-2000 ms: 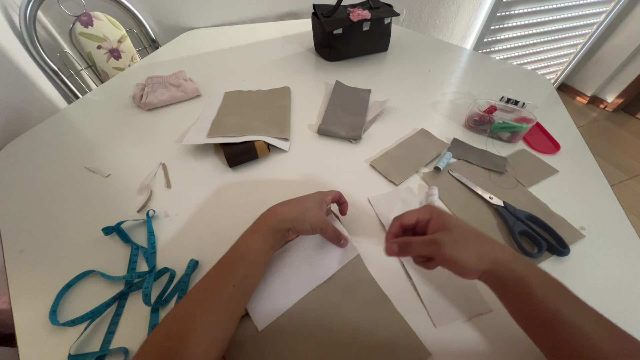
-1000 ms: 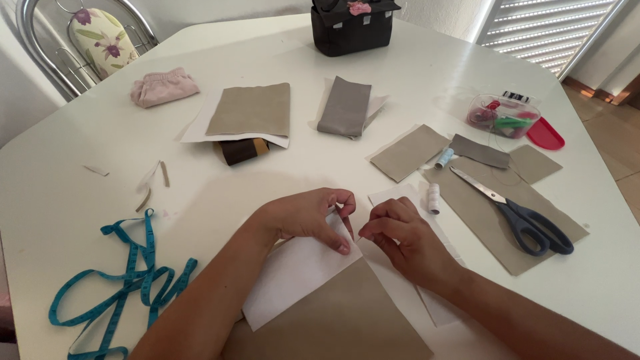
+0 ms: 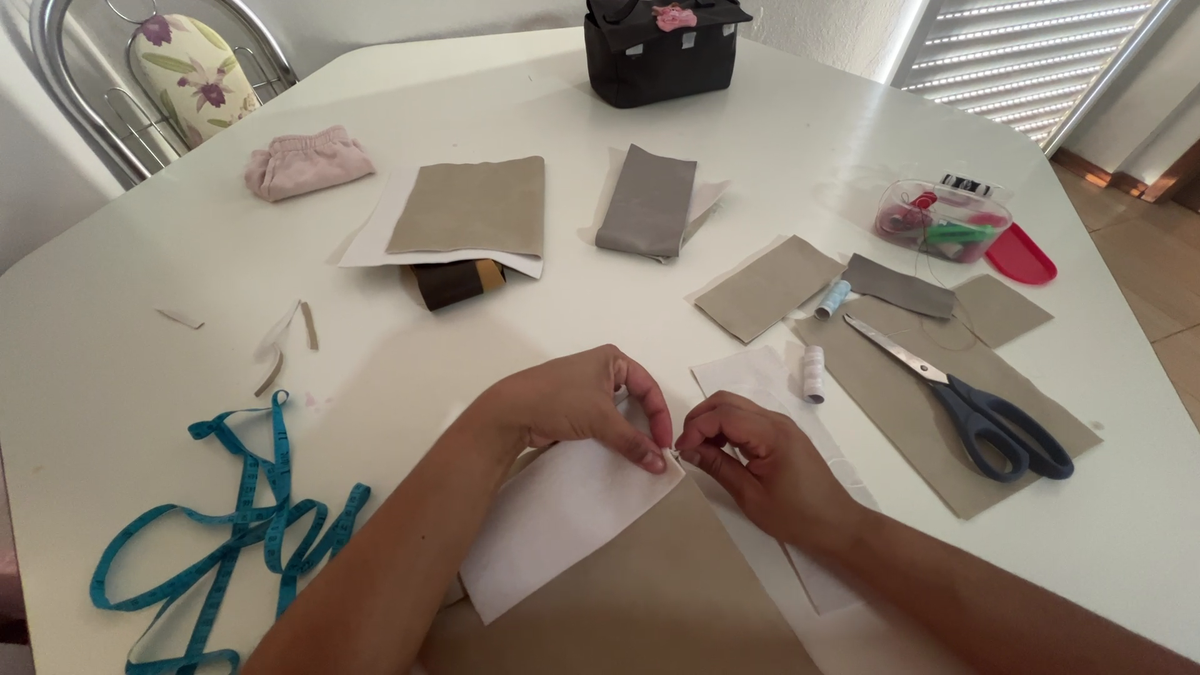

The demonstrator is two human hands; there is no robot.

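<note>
My left hand (image 3: 600, 403) pinches the corner of a white fabric piece (image 3: 572, 525), which lies over a larger beige fabric piece (image 3: 637, 600). Close beside that corner, my right hand (image 3: 750, 450) has thumb and forefinger pressed together; a tiny thing at the fingertips is too small to name for certain. Partly under my right forearm lies another white piece (image 3: 750, 375). A white thread spool (image 3: 814, 374) stands right of it. Scissors with dark handles (image 3: 994, 422) rest on a beige piece (image 3: 956, 497), near a light blue thread spool (image 3: 832, 299).
A teal measuring tape (image 3: 244, 534) lies tangled at left, below fabric scraps (image 3: 309, 325). Farther back are a pink cloth bundle (image 3: 309, 164), stacked beige fabric (image 3: 473, 206), folded gray fabric (image 3: 647, 202) and a black bag (image 3: 661, 61). A clear sewing box (image 3: 942, 225) stands at right.
My right hand was apart from the fabric corner two seconds ago and has moved left to it. My left hand has kept its pinch on the corner.
</note>
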